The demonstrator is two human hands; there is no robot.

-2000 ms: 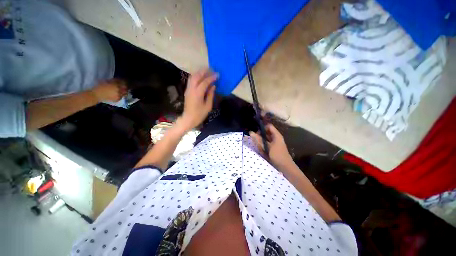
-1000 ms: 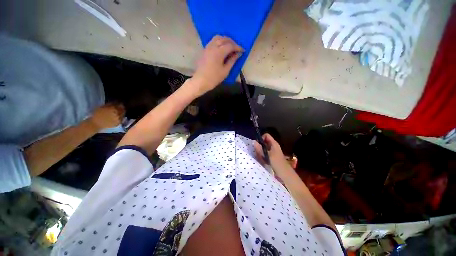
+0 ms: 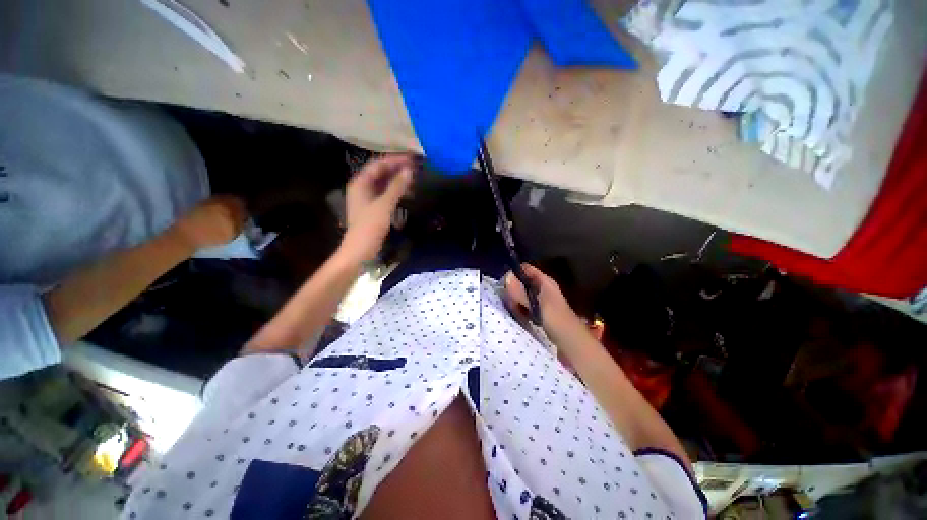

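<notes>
The plain bright blue fabric (image 3: 452, 76) lies on the pale table and comes to a point at its front edge. A second blue strip or flap shows to its right. My right hand (image 3: 536, 297) is shut on the handles of the long dark shears (image 3: 500, 213), held low at my front. Their blades point up, and the tip is beside the blue point. My left hand (image 3: 378, 203) is just left of the blue point and below the table edge, a little blurred, with fingers bent. I cannot tell if it holds anything.
Striped print fabric (image 3: 762, 76) lies on the table (image 3: 630, 132) at the right. Red fabric (image 3: 884, 239) hangs at the right edge. White strips (image 3: 198, 36) lie at the back left. Another person's hand (image 3: 215, 223) is at the left. Scraps lie on the dark floor.
My left hand has let go of the blue point and moved down and left. A second blue strip or flap now shows on the right. My right hand still holds the shears low.
</notes>
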